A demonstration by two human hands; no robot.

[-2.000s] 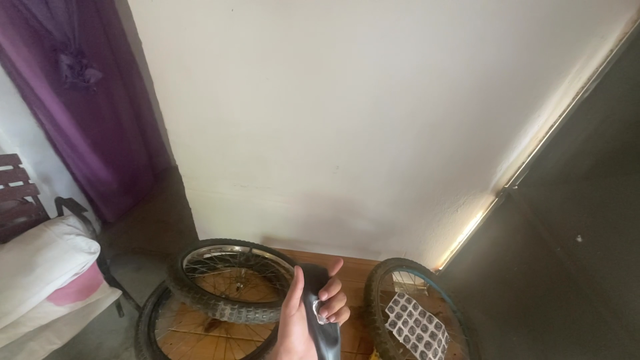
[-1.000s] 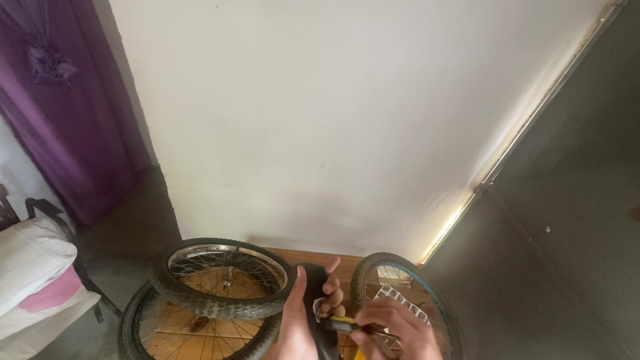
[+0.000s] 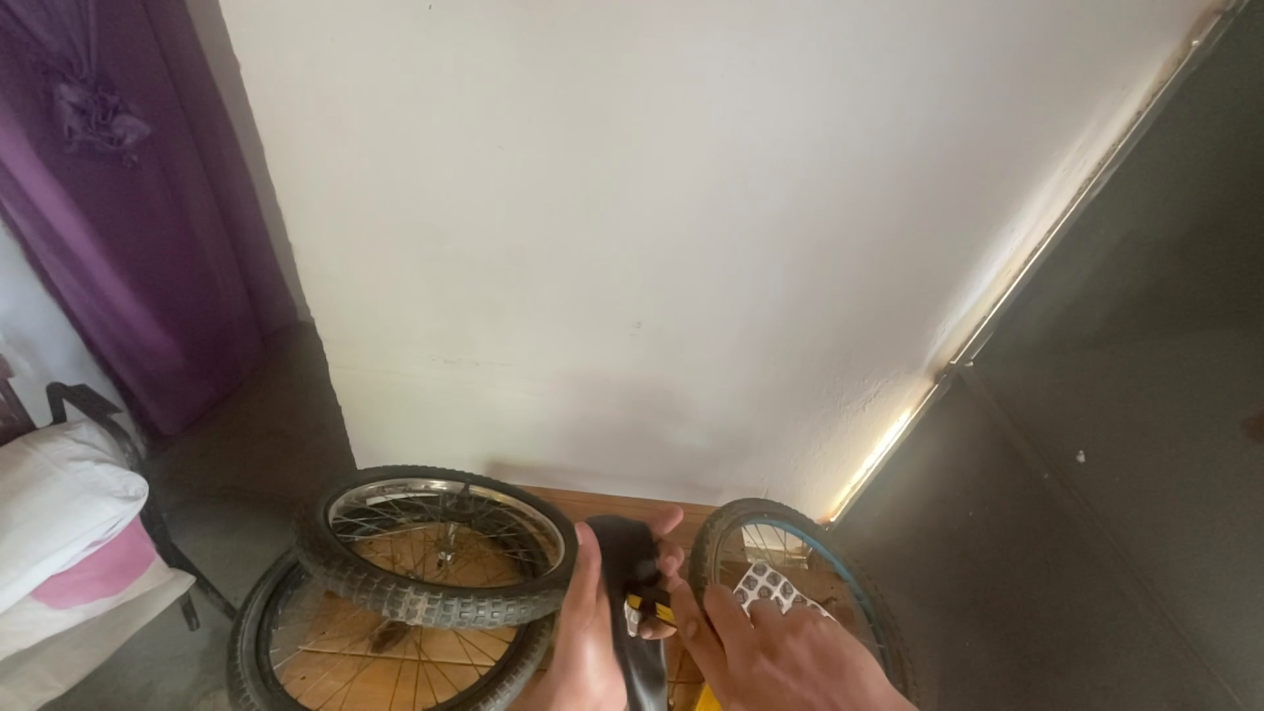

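Observation:
At the bottom middle, my left hand (image 3: 585, 632) is closed around a black rubber inner tube (image 3: 624, 563), thumb on one side and fingers on the other. My right hand (image 3: 775, 647) grips a small yellow and black tool (image 3: 654, 606), its kind unclear, against the tube. A small pale patch of something (image 3: 632, 617) shows at the tool's end. Beyond my right hand, a sheet of round patches (image 3: 765, 585) lies over a blue-rimmed bicycle wheel (image 3: 834, 553). My right palm hides part of both.
Left of my hands, a knobby-tyred bicycle wheel (image 3: 434, 604) rests on another wheel (image 3: 247, 632), both over wooden boards (image 3: 365, 657). A white wall (image 3: 632, 247) stands ahead. A chair with pillows (image 3: 74, 523) and a purple curtain (image 3: 148, 217) are at left.
My right hand, not visible two seconds ago, came in from the right with the yellow and black tool and remains at the tube. My left hand keeps its hold.

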